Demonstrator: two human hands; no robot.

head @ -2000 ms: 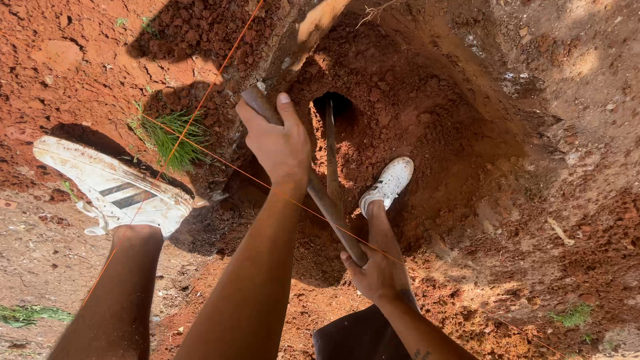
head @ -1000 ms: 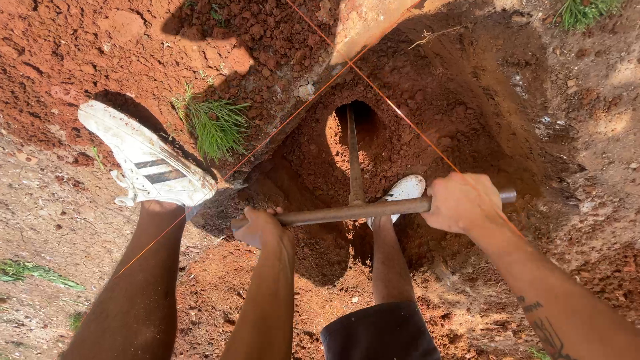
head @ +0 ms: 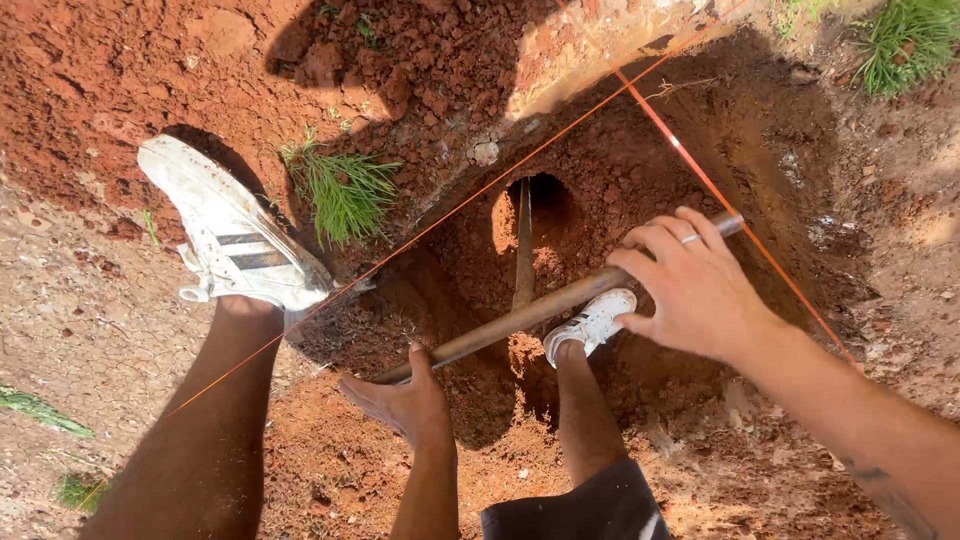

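A long metal crossbar handle slants across the pit, with a shaft running from its middle into a round dark hole; the shaft's lower end is hidden. At the bar's lower left end, my left hand has its thumb over the bar and its fingers stretched out beneath, cradling it loosely. My right hand, with a ring on one finger, lies over the bar near its upper right end, fingers spread and thumb apart, not wrapped round it.
Taut orange strings cross above the pit. One white shoe stands on the ground at left, the other inside the pit by the shaft. Grass tufts and loose red soil border the pit.
The crossbar has turned, its right end now farther up the view than one second ago. My right hand has loosened from its closed grip, and my left hand's fingers have straightened.
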